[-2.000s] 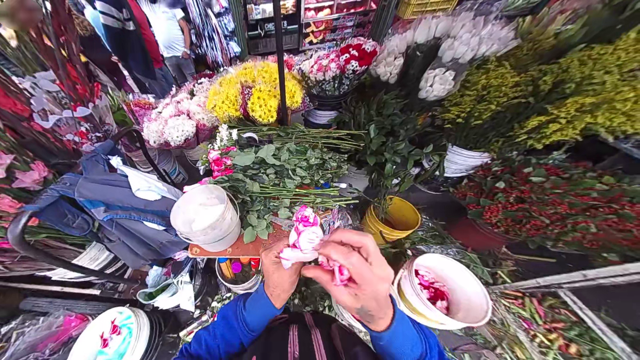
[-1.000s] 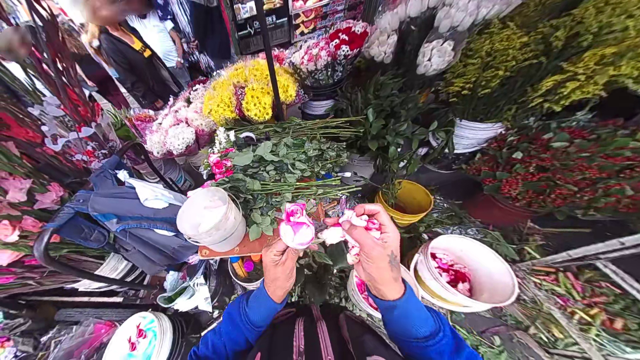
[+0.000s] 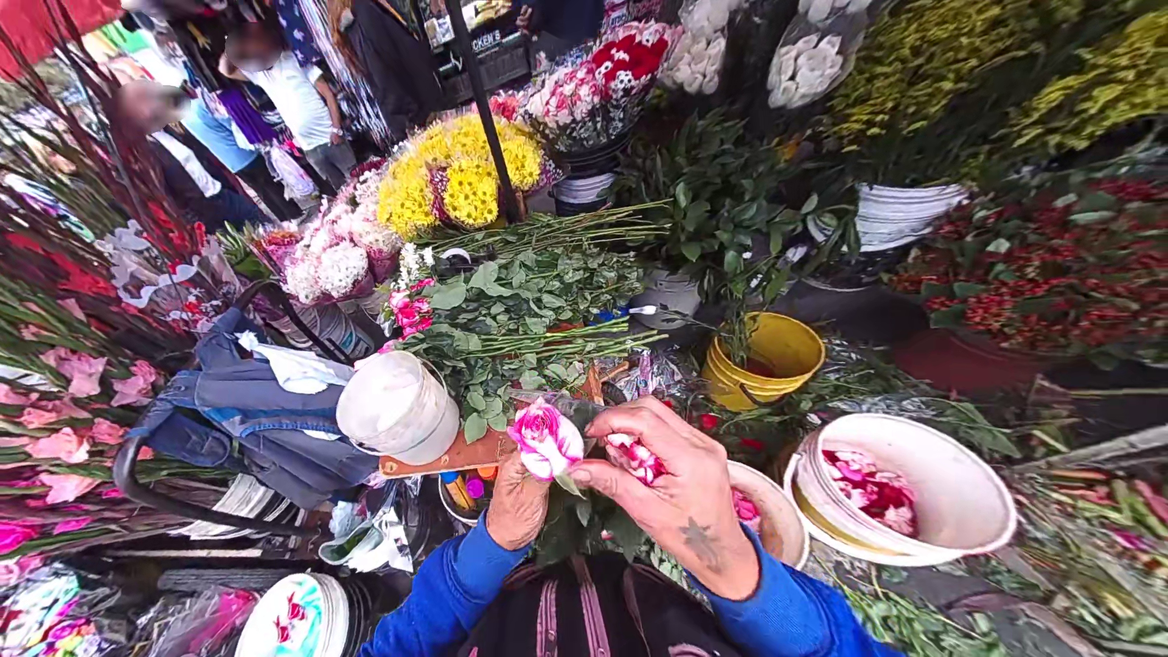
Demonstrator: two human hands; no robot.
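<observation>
Low in the middle of the head view, my left hand [image 3: 520,502] holds a pink and white rose [image 3: 547,440] upright by its base. Just to its right is my right hand [image 3: 680,488], its thumb and index finger at the side of the bloom. Loose rose petals [image 3: 636,458] lie in the curl of its fingers. To the right, a white bucket [image 3: 967,511] has red and pink petals [image 3: 871,491] in the bottom. Another pale bucket [image 3: 776,511], partly behind my right wrist, also holds petals. Cut rose stems with leaves [image 3: 520,301] lie beyond my hands.
A white bucket [image 3: 397,408] stands on a wooden board [image 3: 456,454] left of my hands. A yellow bucket [image 3: 766,360] is ahead on the right. Bunches of yellow flowers [image 3: 461,173] and a metal pole [image 3: 488,119] stand behind the stems. Several people are at the upper left.
My right hand has come back close beside the rose in my left hand; a second ago it was farther off to the right with petals in it. More people show at the upper left.
</observation>
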